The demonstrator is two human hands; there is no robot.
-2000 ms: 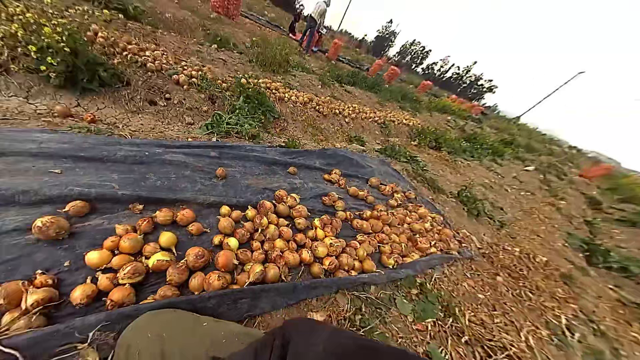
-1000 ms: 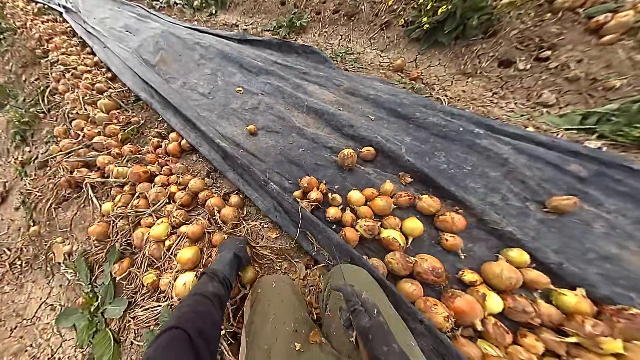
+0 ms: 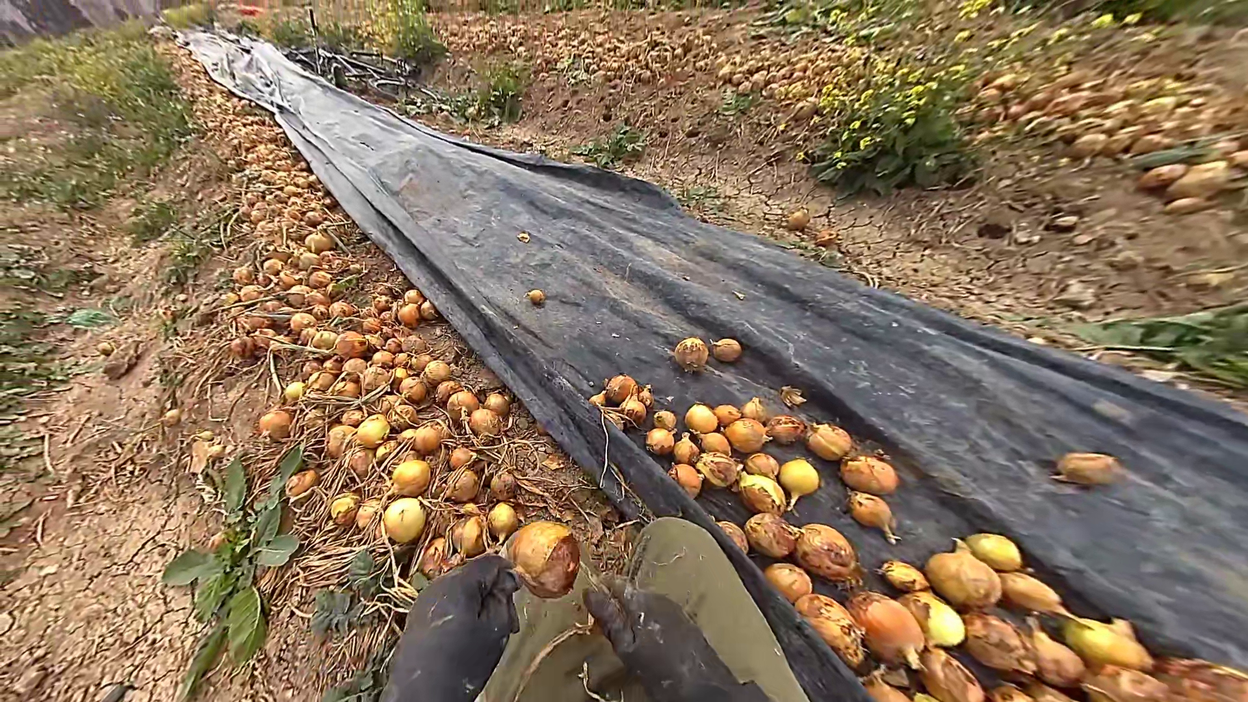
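Note:
Both hands wear dark gloves and are low in the centre of the view, above my knees in olive trousers (image 3: 692, 565). My left hand (image 3: 458, 619) grips a large brown onion (image 3: 544, 559) at its left side. Just right of that onion, my right hand (image 3: 663, 634) has its fingertips near thin dry stalks or roots; whether it grips them is unclear. Loose onions with dry stalks (image 3: 405, 478) lie on the soil to the left. More onions (image 3: 824, 551) rest on the dark fabric sheet (image 3: 604, 263) to the right.
The long sheet runs from lower right to upper left, its near edge beside my knee. A leafy weed (image 3: 239, 575) grows at the lower left. Beyond the sheet are cracked soil, a yellow-flowered plant (image 3: 887, 117) and another band of onions (image 3: 1102, 107).
The view has swung strongly since two seconds ago. A second ago my left hand reached among the onions on the soil; now it holds a large onion over my knees, and my right hand is in view.

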